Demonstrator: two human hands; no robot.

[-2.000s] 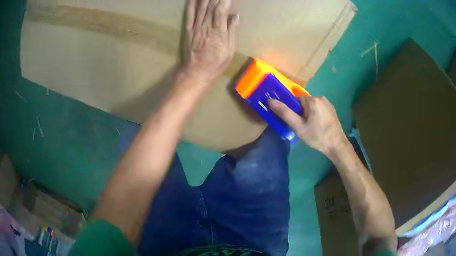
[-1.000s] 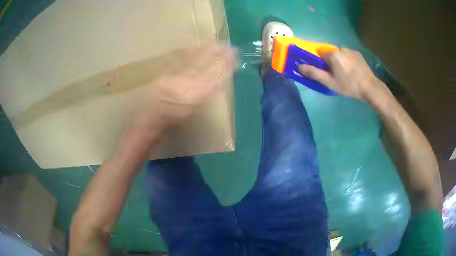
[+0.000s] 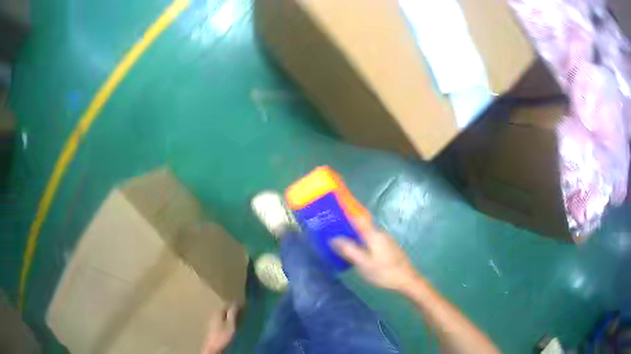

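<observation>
My right hand [image 3: 380, 254] grips the orange and blue-purple tape gun [image 3: 324, 218] above the green floor, in front of my leg. A brown master carton [image 3: 114, 276] stands at the lower left, with a darker strip of packing tape [image 3: 142, 294] running along its top. My left hand [image 3: 221, 332] is at this carton's right edge, blurred and partly cut off by the frame's bottom; whether its fingers grip the carton is unclear.
Another brown carton [image 3: 360, 62] at the top carries a white to pale-blue label backing strip [image 3: 443, 48]. Pink bagged parts [image 3: 591, 131] lie at the right, on or beside an open parts carton [image 3: 515, 173]. A yellow line [image 3: 83, 124] curves over the floor at the left. My pale shoes [image 3: 270, 271] show mid-frame.
The view has turned towards the right-hand cartons, and the taped carton now appears lower left. My left hand has gone from its top to its edge. The tape gun stays in my right hand.
</observation>
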